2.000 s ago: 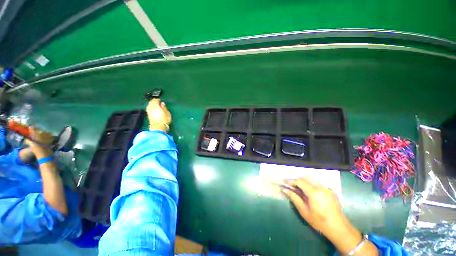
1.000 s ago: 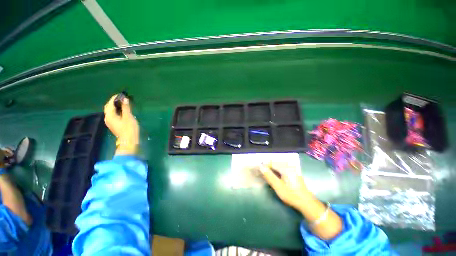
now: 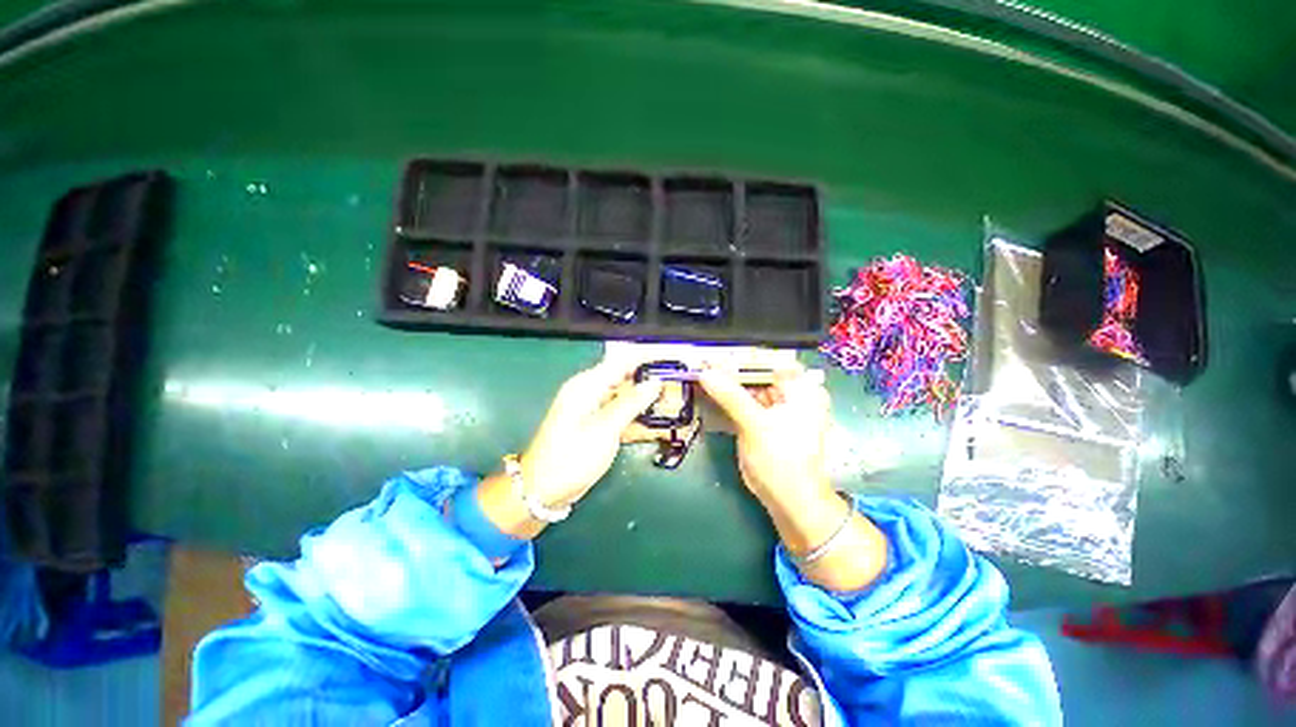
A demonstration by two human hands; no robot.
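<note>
My left hand (image 3: pixel 590 426) holds a small black device housing (image 3: pixel 665 399) just below the tray; a dark piece hangs under it. My right hand (image 3: pixel 775 426) is at the housing's right side and holds a thin pale pen-like tool (image 3: pixel 760 378), its inner end near the housing's top edge. A pale card (image 3: pixel 625 351) lies under the hands, mostly hidden. The black parts tray (image 3: pixel 607 334) holds several housings in its lower row: two with white parts, one plain dark, one with a blue line.
A tangled heap of red and blue wires (image 3: pixel 898 330) lies right of the tray. Further right are a clear plastic bag (image 3: pixel 1045 490) and a black bin (image 3: pixel 1173 298) with wires inside. A second black tray (image 3: pixel 71 369) stands at the far left.
My left hand has come back from the upper left with the dark housing to the card. My right hand has met it there with the tool. The view has tilted down.
</note>
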